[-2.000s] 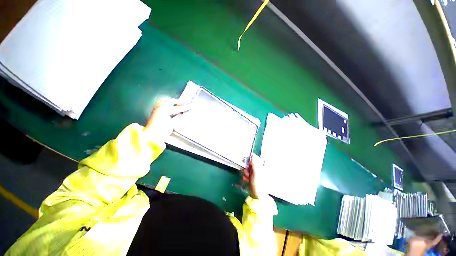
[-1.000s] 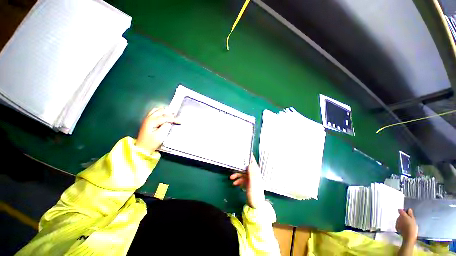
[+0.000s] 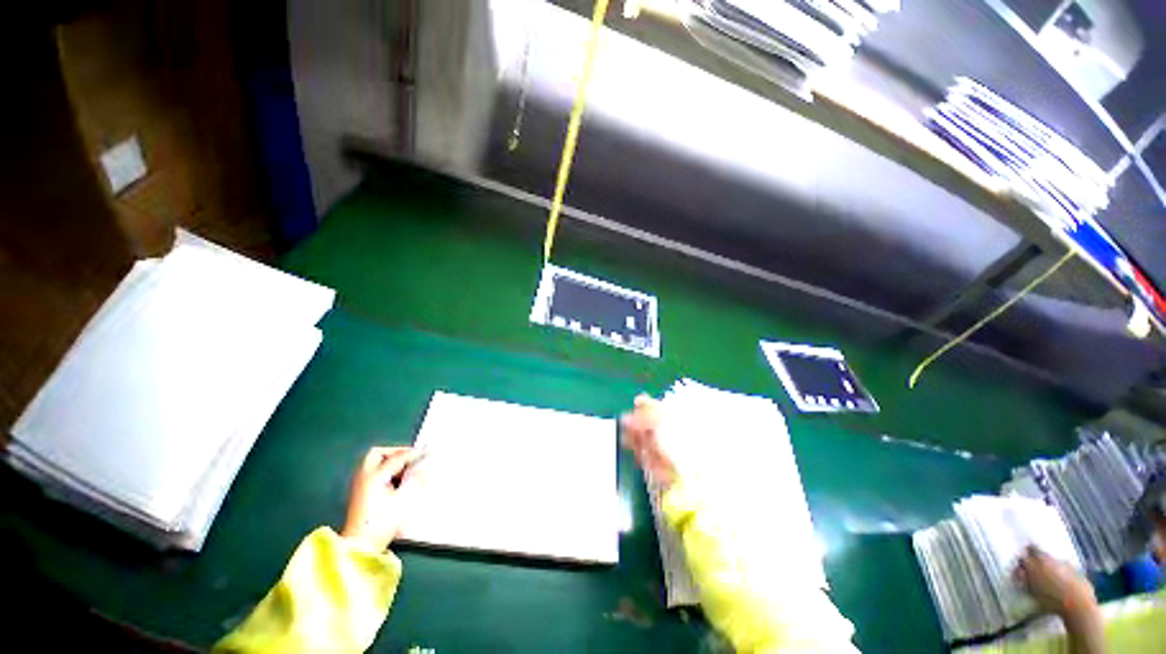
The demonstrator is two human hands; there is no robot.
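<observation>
A plain white tablet-sized piece (image 3: 518, 479) lies flat on the bench in front of me, its thin edge showing at the front. My left hand (image 3: 381, 492) holds its left edge, thumb and fingertips at the upper left. My right hand (image 3: 648, 441) is at the upper left edge of the uneven right-hand white stack (image 3: 735, 466), beside the piece and apart from it. It is slightly blurred, and its grip cannot be made out. My right forearm crosses the stack. A dark screen card with a white border (image 3: 596, 312) lies behind the white piece.
A larger white stack (image 3: 166, 383) is at the left bench end. Another screen card (image 3: 818, 378) lies at the back right. A yellow strap (image 3: 572, 141) and cord (image 3: 991, 322) hang over the bench. A person's hand (image 3: 1055, 581) touches upright white pieces (image 3: 978, 549). A loaded shelf (image 3: 895, 128) is overhead.
The view has tilted up. The dark outline is gone from the piece before me, and a screen card now lies behind it. My right hand has moved from its lower right corner to the right-hand stack.
</observation>
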